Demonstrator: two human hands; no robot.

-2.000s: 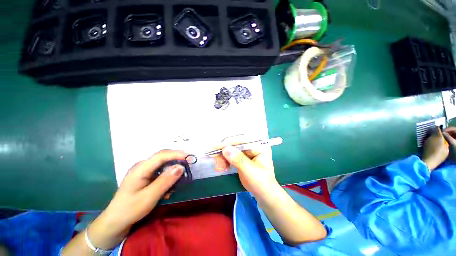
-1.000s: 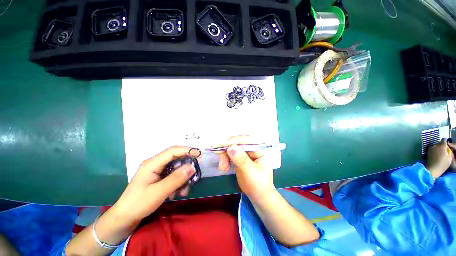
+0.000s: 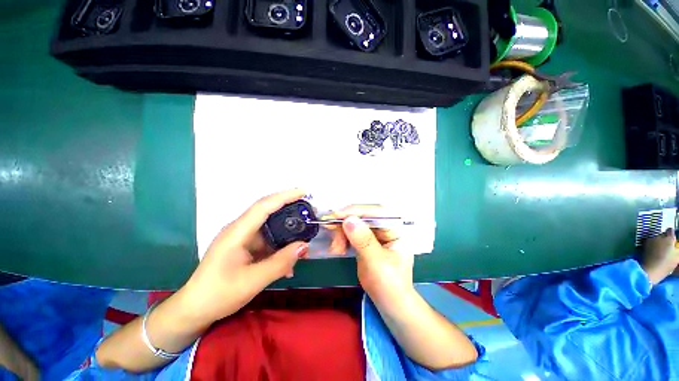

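My left hand point(image 3: 249, 242) holds a black watch case point(image 3: 289, 225) between thumb and fingers, its open inside facing up, above the white paper sheet point(image 3: 253, 149). A round window and metallic dots show in it. My right hand point(image 3: 372, 242) holds slim silver tweezers point(image 3: 357, 220) like a pen, the tip at the inside of the case, near its dots. Whether the tip grips anything is too small to tell. A clump of small dark ring-like parts point(image 3: 389, 137) lies at the paper's upper right. The small metal pile is mostly hidden behind my left fingers.
A black foam tray point(image 3: 298, 72) with cases in its pockets stands behind the paper. Right of it are a green-flanged wire spool point(image 3: 527, 37) and a cream tape roll point(image 3: 497, 128) holding orange-handled cutters and a clear bag. Another person's blue sleeve point(image 3: 581, 312) is at right.
The case in my left hand has turned to show its open inside. The small ring seen between case and tweezers is no longer distinguishable. The tweezer tip has moved over the case. The view has shifted.
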